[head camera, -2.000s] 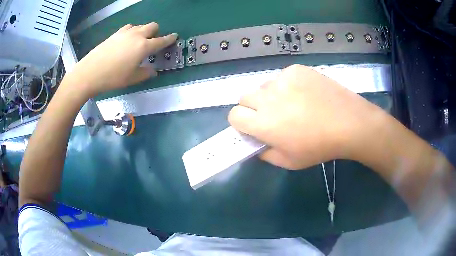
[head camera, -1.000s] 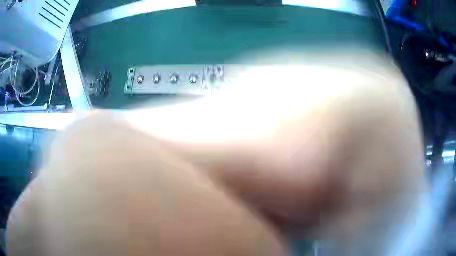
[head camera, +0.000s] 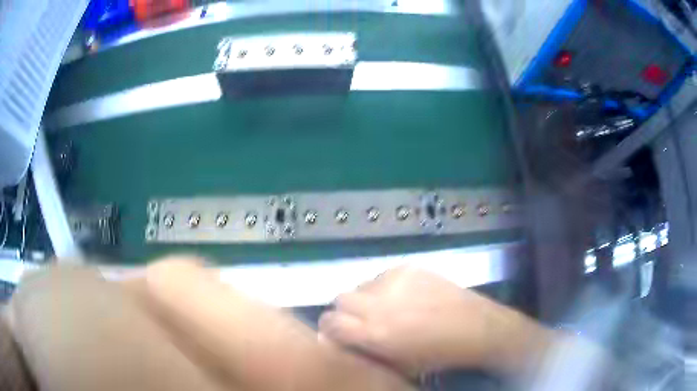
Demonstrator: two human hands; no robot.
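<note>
Grey fixture plates (head camera: 235, 208) lie end to end in a row across the green bench, with small round components (head camera: 342, 216) in their seats. Part of another fixture (head camera: 99, 223) shows at the left, past a gap. My left hand (head camera: 183, 328) is large and blurred at the lower left, below the row and near the camera; its fingers cannot be made out. My right hand (head camera: 409, 317) is blurred below the row, over the near metal rail, with its fingers curled. Whether either hand holds anything cannot be told. The pale plate is not visible.
A stack of fixtures (head camera: 286, 76) with dark sides stands at the far rail (head camera: 416, 76). The near rail (head camera: 481, 265) runs below the row. A blue-edged machine (head camera: 565, 57) is at the upper right, a white vented housing (head camera: 46, 69) at the left, blue and red bins (head camera: 159, 9) behind.
The view has shifted, bringing the far stack and bins into sight. My right hand has moved down and away from the camera, uncovering the row. The pale plate seen earlier in my right hand no longer shows.
</note>
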